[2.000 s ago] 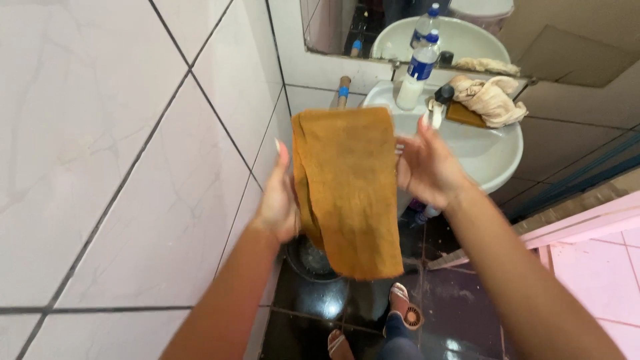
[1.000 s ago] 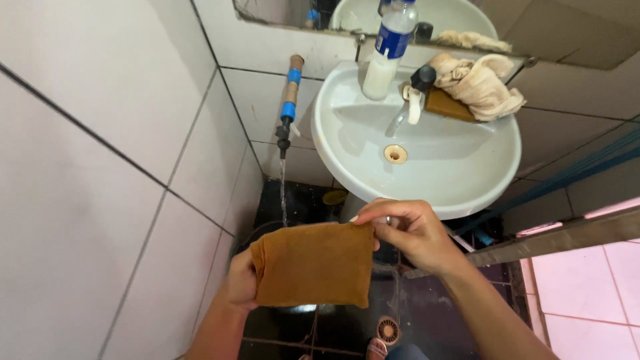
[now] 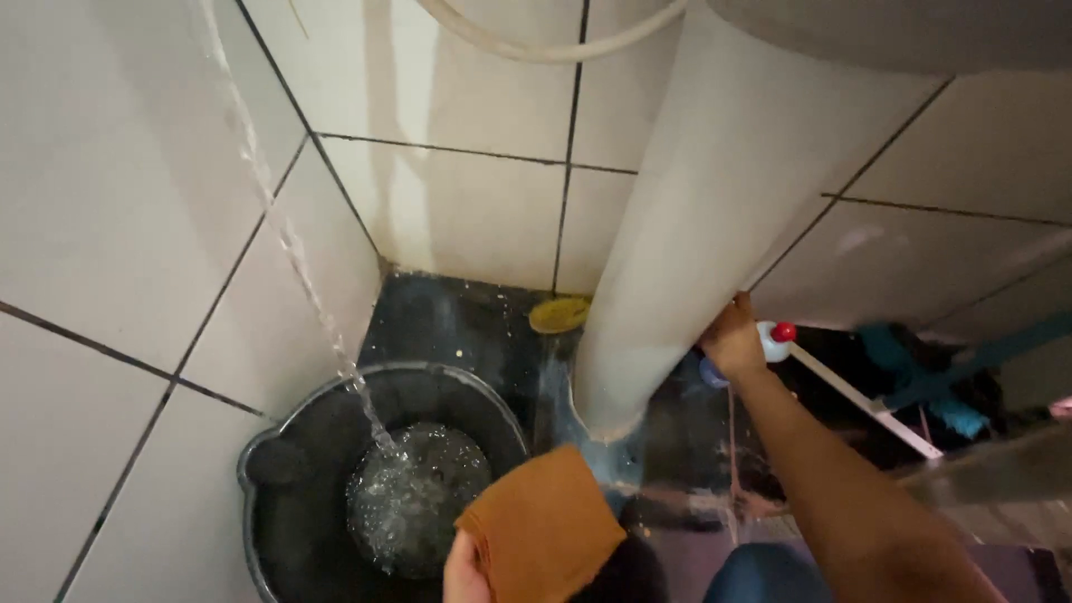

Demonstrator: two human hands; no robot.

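Note:
My left hand (image 3: 466, 571) grips a folded orange-brown cloth (image 3: 548, 523) at the bottom of the view, beside a black bucket (image 3: 285, 519). A stream of water (image 3: 293, 243) falls into the bucket, where water (image 3: 419, 498) bubbles. My right hand (image 3: 735, 339) reaches behind the white sink pedestal (image 3: 678, 218), close to a white bottle (image 3: 772, 341) with a red cap and a purple-blue item (image 3: 713, 373). The pedestal partly hides its fingers, so whether it holds anything does not show.
A yellow oval item (image 3: 559, 314) lies on the dark floor left of the pedestal. A pale hose (image 3: 553, 52) loops above it. White tiled walls (image 3: 469, 209) meet behind the bucket. Teal bars (image 3: 971, 360) and a white strip (image 3: 863, 402) are at right.
My right hand has let go of the cloth and moved down behind the pedestal; the cloth stays in my left hand. The view has dropped below the basin.

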